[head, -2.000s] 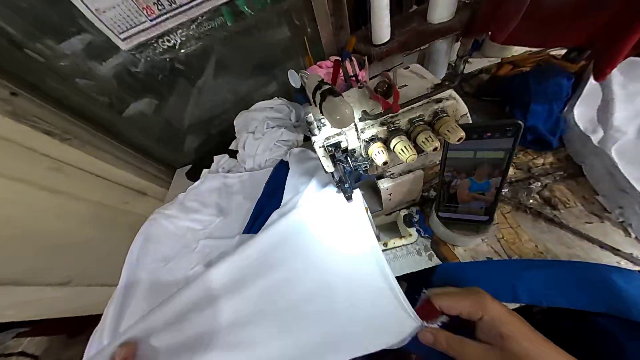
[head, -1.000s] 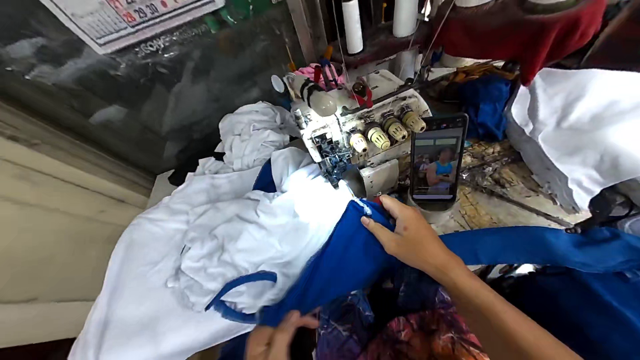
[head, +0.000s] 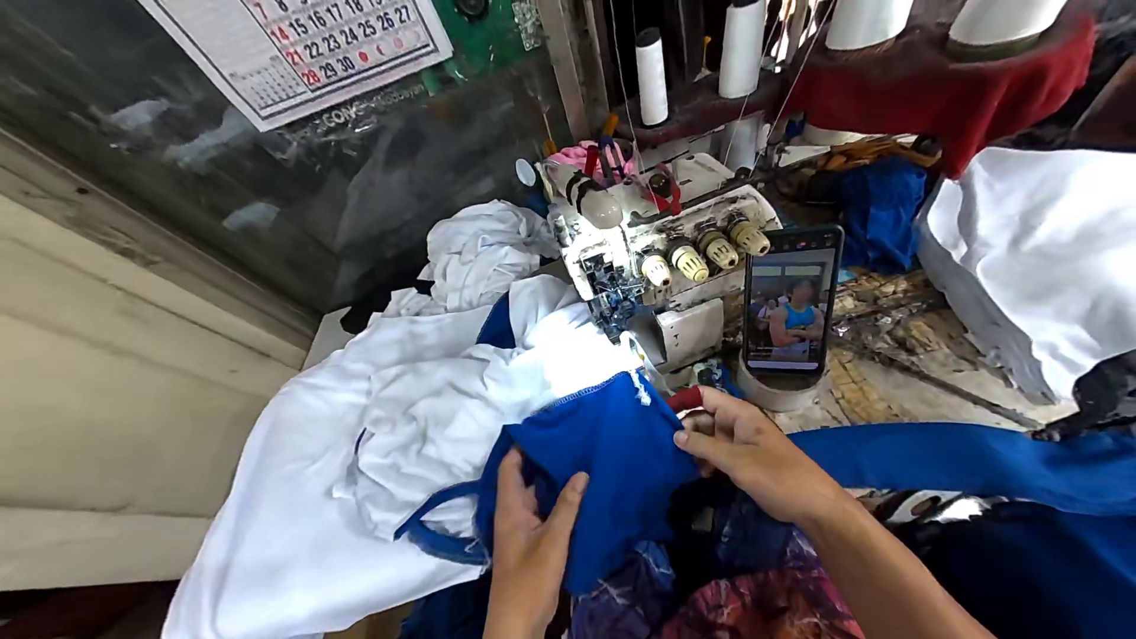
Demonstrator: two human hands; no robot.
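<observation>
White fabric with a blue panel lies in front of an overlock sewing machine, whose lamp lights the cloth beside the needle area. Stitching runs along the panel's upper edge, and white thread ends hang at its corner. My right hand pinches the panel's right edge between thumb and fingers; something red covers one fingertip. My left hand is at the panel's lower left, thumb on top and fingers partly under a fold, so its hold is unclear. A narrow blue loop lies just left of it.
A phone stands on a round base right of the machine. White cloth is piled at the right, above a long blue strip. More white cloth is bunched behind left. Thread cones stand at the back.
Two seconds ago white fabric was spread flat before the machine; now the blue panel lies there. Since one second ago my left hand has moved up onto the panel, and my right hand slightly away from the needle area.
</observation>
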